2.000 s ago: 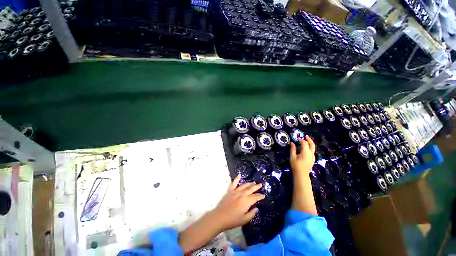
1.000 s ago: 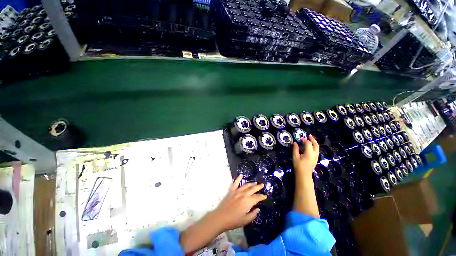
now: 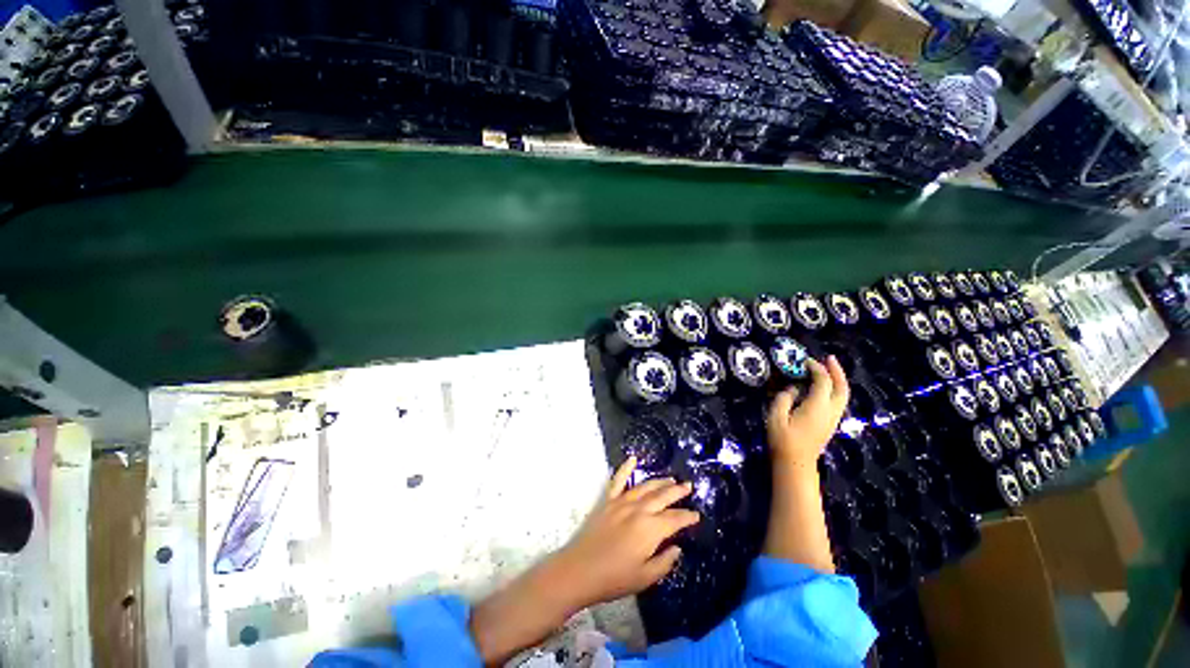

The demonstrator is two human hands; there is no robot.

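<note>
A large black tray (image 3: 959, 532) holds rows of black cylindrical units with silver rings, such as the corner unit (image 3: 637, 325); its nearer pockets look dark and shiny. My right hand (image 3: 809, 420) is at the near side of a unit with a bluish top (image 3: 791, 358), in the second row. Its thumb and fingers are apart; any contact with the unit's side is unclear. My left hand (image 3: 636, 535) lies open, fingers spread, over the tray's left edge and near pockets. A single unit (image 3: 248, 317) stands on the green belt (image 3: 444, 255) at the left.
The white marked worktop (image 3: 450, 457) adjoins the tray's left side. Stacked black trays (image 3: 692, 85) stand beyond the belt. A white post (image 3: 167, 72) rises at the upper left. A brown cardboard box (image 3: 998, 594) and a blue object (image 3: 1135, 424) are at the right.
The single unit has come in from the left edge and moved right along the belt. My right hand's fingertips sit slightly further right of the bluish-topped unit. My left hand has barely moved.
</note>
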